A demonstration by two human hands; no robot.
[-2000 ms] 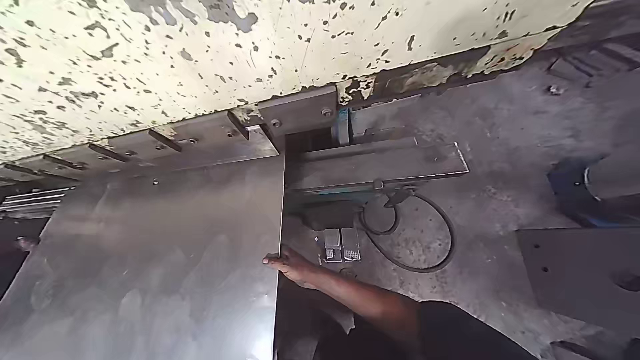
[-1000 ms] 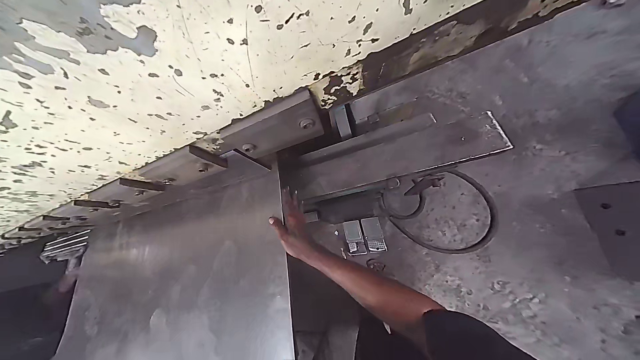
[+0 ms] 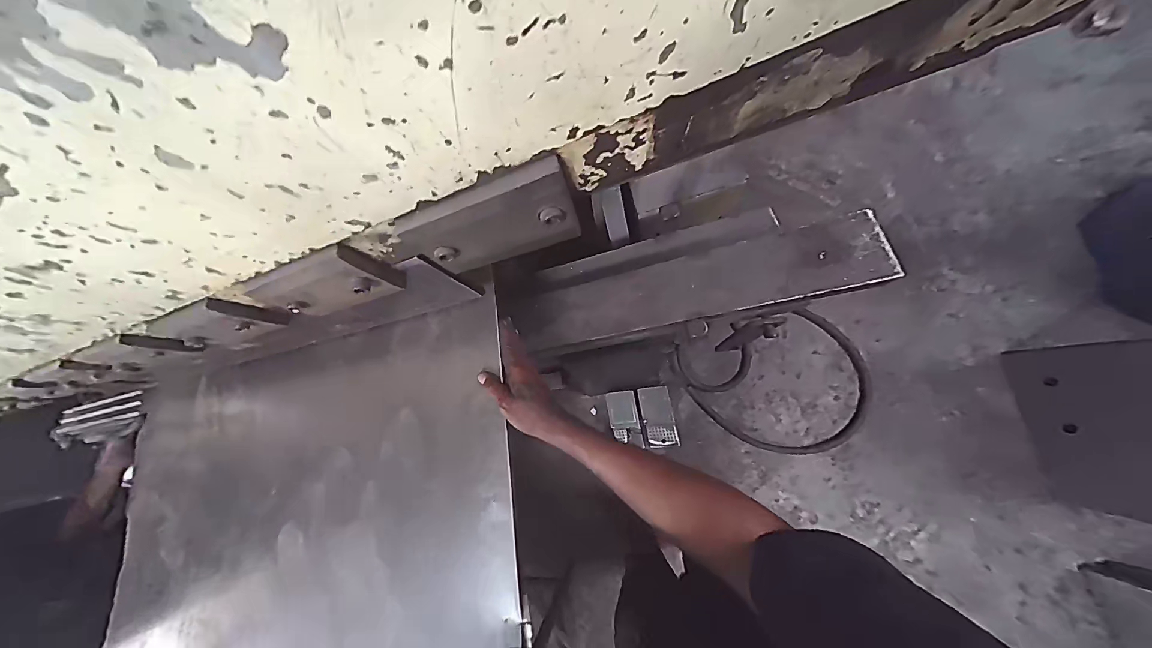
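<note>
A large flat metal sheet (image 3: 333,450) lies with its far edge at a bolted steel bar (image 3: 486,225) along the lower edge of a machine with chipped cream paint. My right hand (image 3: 522,391) is at the sheet's right edge, near its far corner. Its thumb rests on top of the sheet, and the fingers stretch forward along the edge, apart from the thumb. Several short dark metal tabs (image 3: 247,311) jut from the bar over the far side of the sheet. My left hand is not in view.
Another person's hand (image 3: 112,463) is at the sheet's left edge, near stacked metal strips (image 3: 101,417). Right of the sheet, a long steel plate (image 3: 720,274) juts out. Below it are a looped cable (image 3: 859,396) and two small metal pedals (image 3: 657,417). A plate with holes (image 3: 1089,423) lies far right.
My right hand has gone from gripping the sheet's edge to lying along it with fingers stretched forward, nearer the far corner. The view has shifted.
</note>
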